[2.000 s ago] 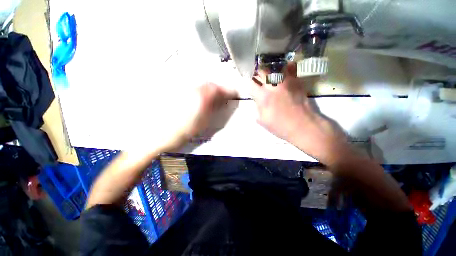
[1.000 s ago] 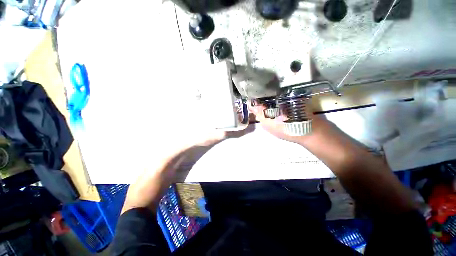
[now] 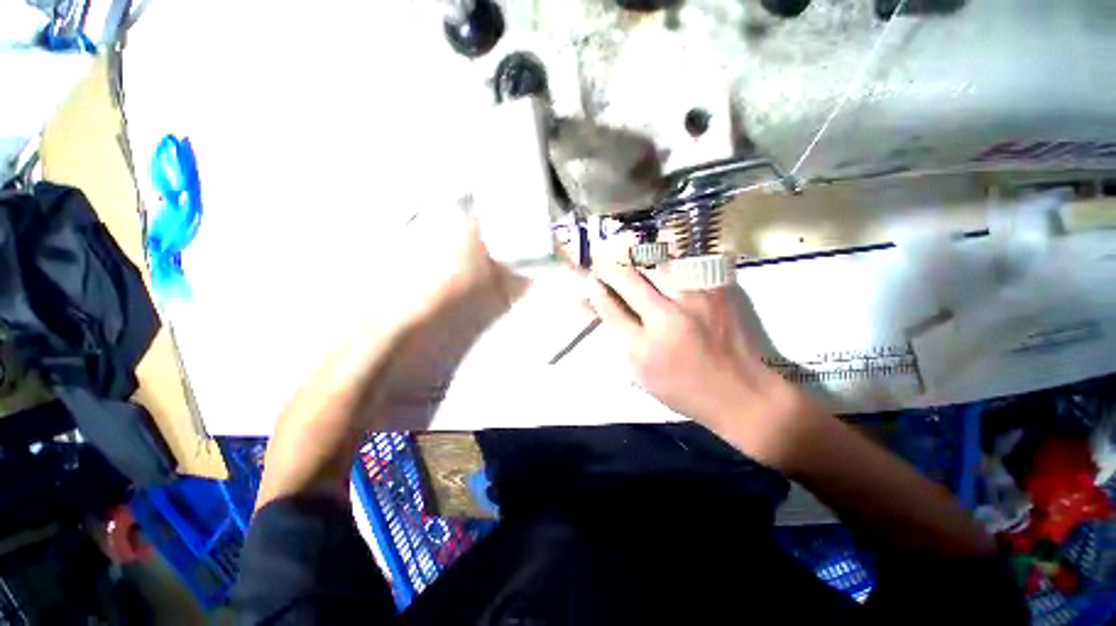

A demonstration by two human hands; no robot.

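Note:
The sewing machine head [image 3: 759,104] fills the upper right, with its needle area just beyond my fingers. My right hand [image 3: 673,336] lies below the ribbed tension knob [image 3: 701,272], fingertips reaching toward the needle area. My left hand [image 3: 477,269] is left of the needle area, partly behind the machine's end and washed out by glare. White cloth between the hands cannot be told apart from the white table [image 3: 294,245]. A thin dark line shows on the table beside my right fingers. Whether either hand grips anything is not clear.
Blue-handled scissors [image 3: 175,208] lie at the table's left. A soft white heap [image 3: 961,287] lies at the right. A dark bag [image 3: 74,287] is beyond the tan board [image 3: 171,397]. Blue baskets [image 3: 410,520] are below the edge; the right one holds red and white scraps [image 3: 1059,489]. A thread [image 3: 844,92] runs along the head.
My right hand has come nearer to me and more of it shows below the knobs. My left hand has moved left and away from the needle area. The view has shifted slightly.

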